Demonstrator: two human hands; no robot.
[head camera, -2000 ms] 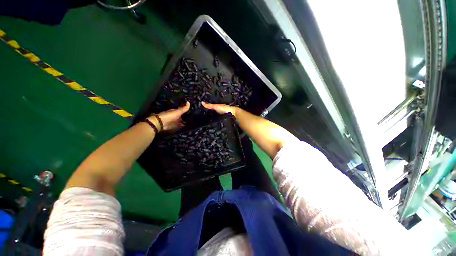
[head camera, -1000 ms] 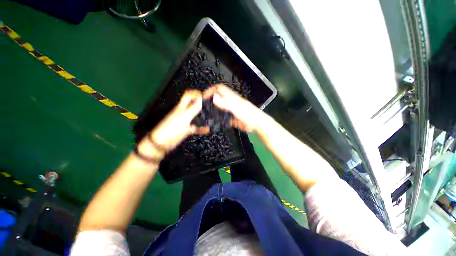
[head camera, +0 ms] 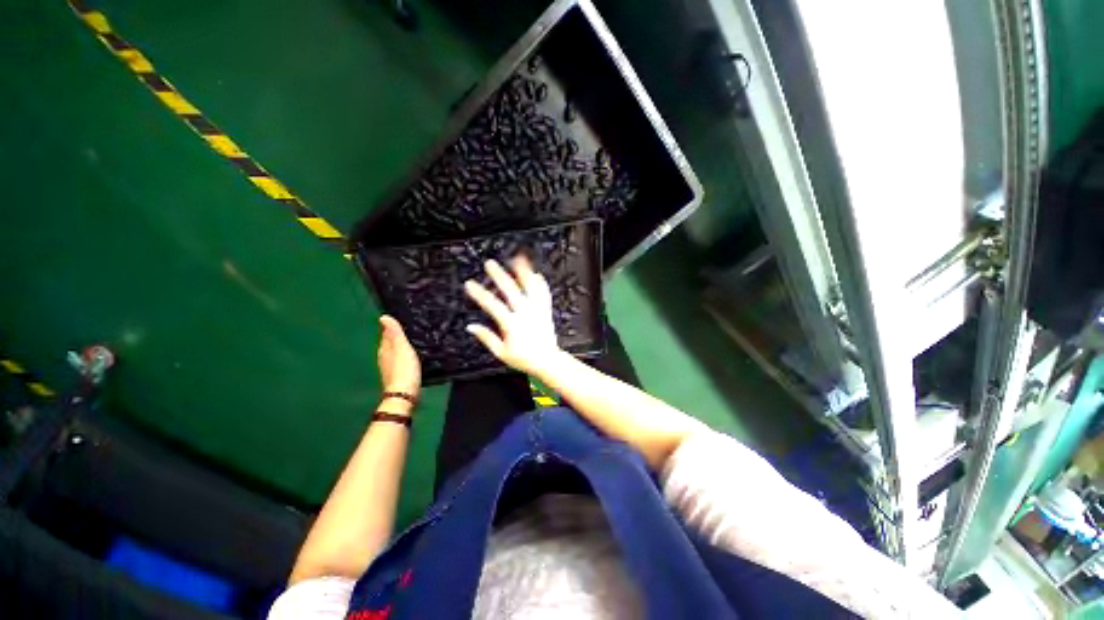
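Note:
A shallow black parts tray [head camera: 602, 273] holds many loose, glossy black housings [head camera: 438, 303]. It overlaps the near end of a larger black bulk bin [head camera: 642, 107] with a grey rim, which holds a heap of the same housings. My left hand [head camera: 398, 360] is at the tray's near left edge, fingers together; its thumb side is partly hidden, so its hold on the rim is unclear. My right hand [head camera: 517, 315] is over the housings in the tray, palm down, fingers spread, holding nothing visible.
A green floor with yellow-black tape [head camera: 224, 147] lies to the left. A caster [head camera: 95, 359] and dark equipment are at the lower left. A metal-framed line bench [head camera: 847, 242] runs along the right. My legs are below the tray.
My hands have parted from above the bin and tray. The left has moved down to the tray's edge, the right is spread over the tray. The tray's housings look more spread out.

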